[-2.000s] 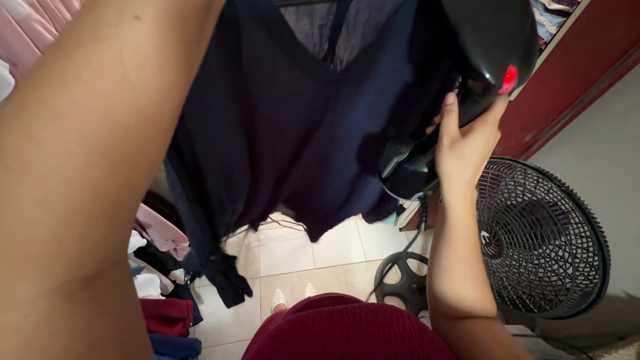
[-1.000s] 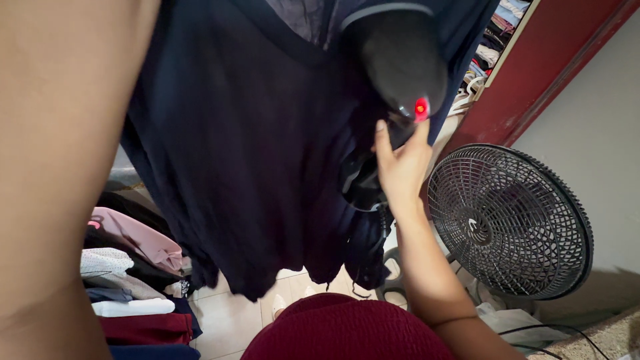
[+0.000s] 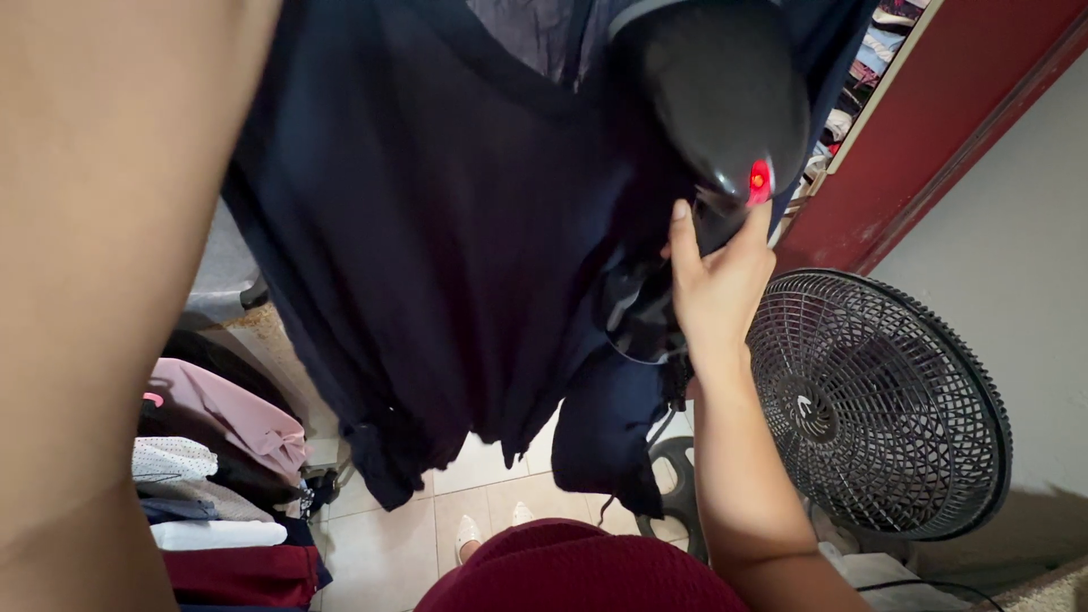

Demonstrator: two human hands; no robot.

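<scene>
My right hand point(image 3: 722, 263) is wrapped around the handle of a black handheld garment steamer point(image 3: 722, 102), whose red light glows beside my fingers. The steamer's head lies against or just in front of the right part of a dark navy long-sleeved top point(image 3: 476, 221), which hangs before me with its neckline at the upper middle. A cord runs down from the steamer. On the left, my raised left arm fills the side of the view; the left hand is beyond the top edge, so what it holds or touches is hidden.
A black fan point(image 3: 875, 408) stands close beside my right forearm. Folded clothes point(image 3: 229, 535) and a pink garment point(image 3: 229, 408) are at the lower left. A red door or panel point(image 3: 969, 110) and shelved clothes point(image 3: 880, 51) are at the upper right. Below lies a tiled floor point(image 3: 382, 544).
Two seconds ago the steamer was farther right on the top; it has moved left over the fabric in my right hand. The view has shifted somewhat.
</scene>
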